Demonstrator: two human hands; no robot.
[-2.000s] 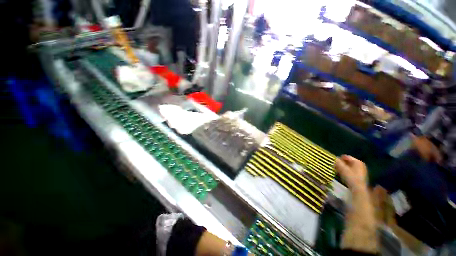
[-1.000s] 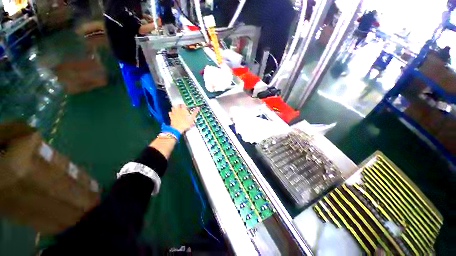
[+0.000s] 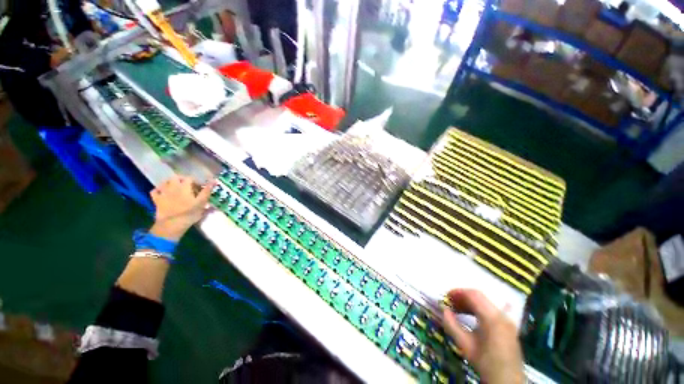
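Note:
A long green PCB panel (image 3: 300, 251) with rows of small dark, blue and white parts lies along the rail. My left hand (image 3: 180, 204), with a blue wrist strap, has its fingers on the panel's far left end, thumb and fingers around the edge. A second board (image 3: 420, 349) with yellow-and-black parts touches its near end. My right hand (image 3: 484, 334) is over this second board, fingers bent; a small yellowish spot shows at the fingertips, too blurred to tell whether it is held. Another green panel (image 3: 154, 131) lies farther up the line, a gap away.
Yellow-and-black component rows (image 3: 487, 202) stand on a white sheet behind the line. Left of them are a clear tray (image 3: 349, 180) of silver parts, white wrap (image 3: 274, 146) and red bins (image 3: 315, 110). A ribbed pack (image 3: 630, 337) and a cardboard box (image 3: 622, 259) are at right.
The view swung left, then back right. Since a second ago, a gap has opened between the far panel and the near one, whose end my left hand now holds. My right hand has come back into view, over the near board.

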